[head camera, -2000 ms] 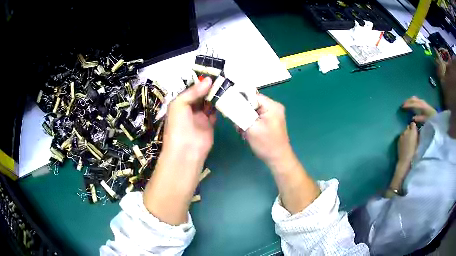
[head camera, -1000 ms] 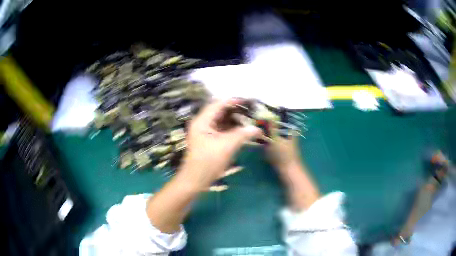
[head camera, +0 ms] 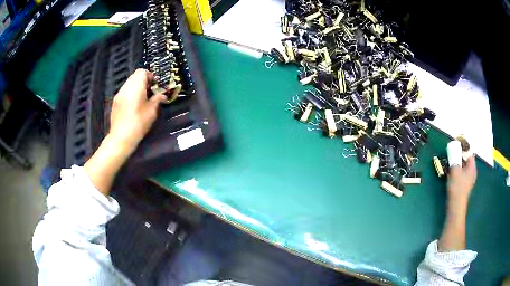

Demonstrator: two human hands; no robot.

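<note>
The black slotted tray [head camera: 204, 131] lies at the left, with a row of clipped pieces [head camera: 162, 44] along its right side. My left hand [head camera: 131, 106] is at the near end of that row, its fingertips closed around a tan-edged clipped piece [head camera: 172, 94]; whether it sits in a slot is hidden. My right hand [head camera: 462, 170] is at the far right beside the clip heap, holding a white block [head camera: 454, 153]. A brownish round patch shows beside the block. A heap of binder clips [head camera: 358, 84] with tan pads lies between the hands.
The green mat [head camera: 251, 162] runs between tray and heap, its front edge curving below. A white board [head camera: 249, 25] lies behind and under the heap. A large black bin [head camera: 442, 39] stands at the back right. A yellow post [head camera: 197, 15] stands behind the tray.
The view has swung left, bringing the slotted tray into sight. My hands, together before, are now far apart. My left hand has moved to the tray; my right hand still has the white block.
</note>
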